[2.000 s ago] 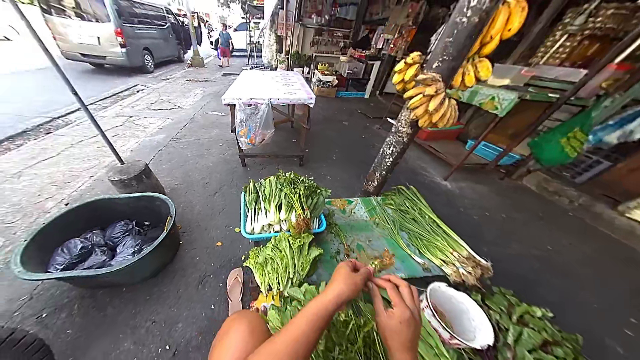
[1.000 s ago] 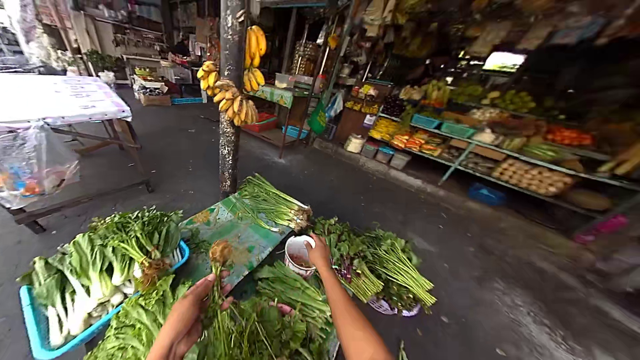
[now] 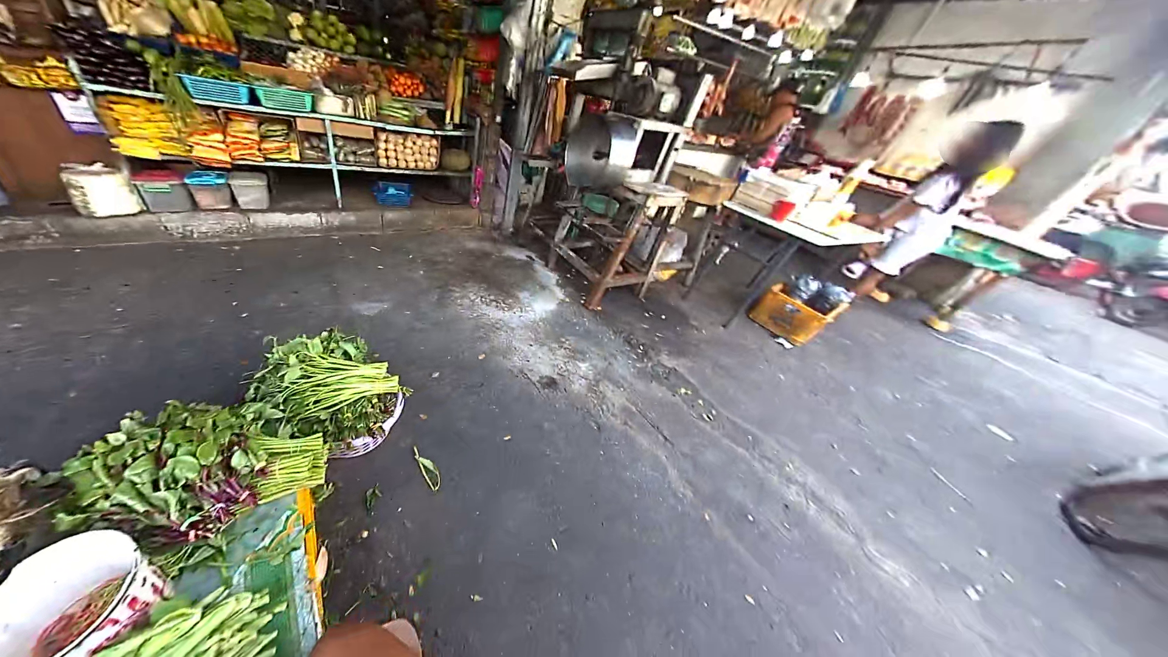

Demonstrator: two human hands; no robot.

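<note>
Neither my left hand nor my right hand shows in the head view now. At the lower left, a white bucket with red markings (image 3: 82, 593) holds thin reddish strands. Beside it, leafy greens with purple stems (image 3: 164, 474) lie at the end of a low green table (image 3: 274, 566) with a yellow edge. Bundled greens with long light stems (image 3: 328, 383) rest in a white woven basket (image 3: 379, 433) past the table's end. Long green stalks or pods (image 3: 201, 630) lie in front of the bucket. My bare knee (image 3: 365, 641) is at the bottom edge.
Across the dark pavement (image 3: 584, 474), shelves of vegetables (image 3: 319, 114) stand behind a low curb (image 3: 228, 224). Wooden stools (image 3: 620, 237), a white-topped table (image 3: 808, 228) and a yellow crate (image 3: 794, 315) stand at the right. One person (image 3: 922, 210) is beside the table; another person (image 3: 776, 123) is farther back.
The view has swung far to the right. Both hands, seen over the greens one second ago, are out of frame, as are the bananas and the blue tray.
</note>
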